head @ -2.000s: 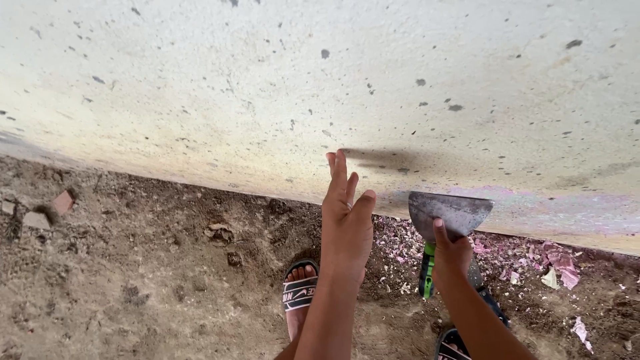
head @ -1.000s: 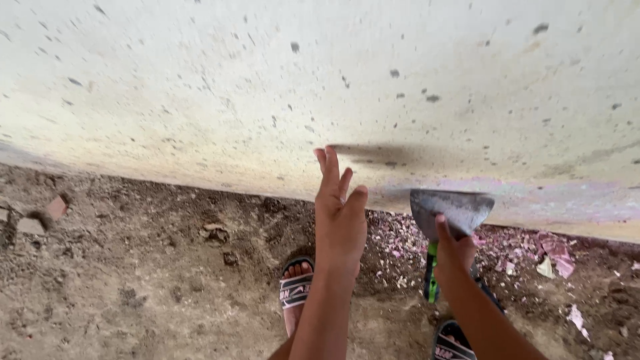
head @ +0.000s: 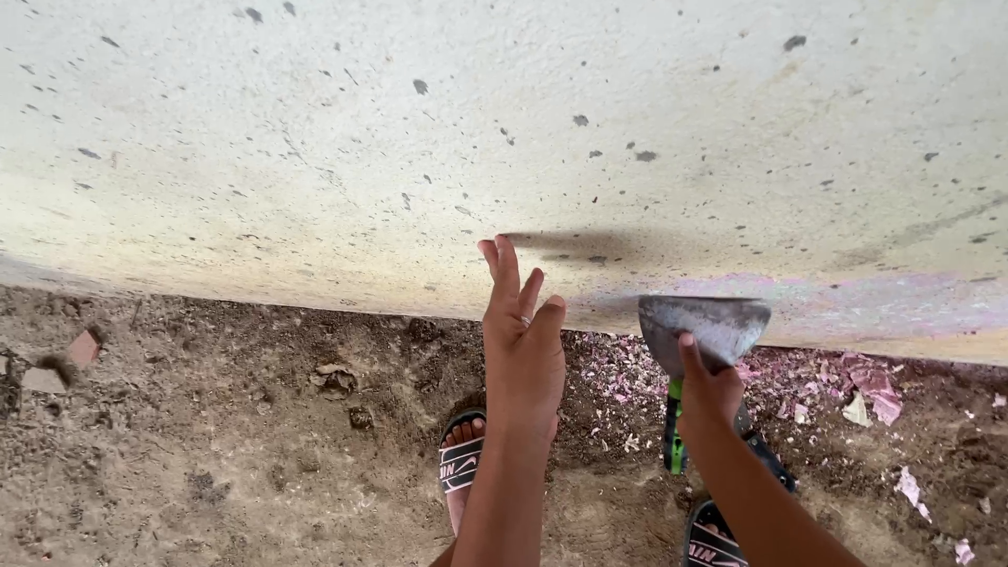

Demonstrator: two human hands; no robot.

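Note:
My right hand (head: 709, 390) grips a broad steel scraper (head: 703, 327) with a black and green handle, the thumb laid on the back of the blade. The blade's straight edge is at the lower part of a pale, grey-speckled wall (head: 441, 142), beside a patch of pinkish, scraped surface (head: 874, 303). To the left, my left hand (head: 524, 346) is raised with fingers apart and nothing in it, a ring on one finger. Its fingertips are at or close to the wall; contact cannot be told.
Pink and white paint flakes (head: 622, 378) lie on the dirt ground (head: 276, 457) along the wall's foot. Larger peeled pieces (head: 874, 394) are at the right. Broken brick or tile pieces (head: 84, 348) lie far left. My sandalled feet (head: 461, 461) stand below, near a dark object (head: 764, 461) behind my right forearm.

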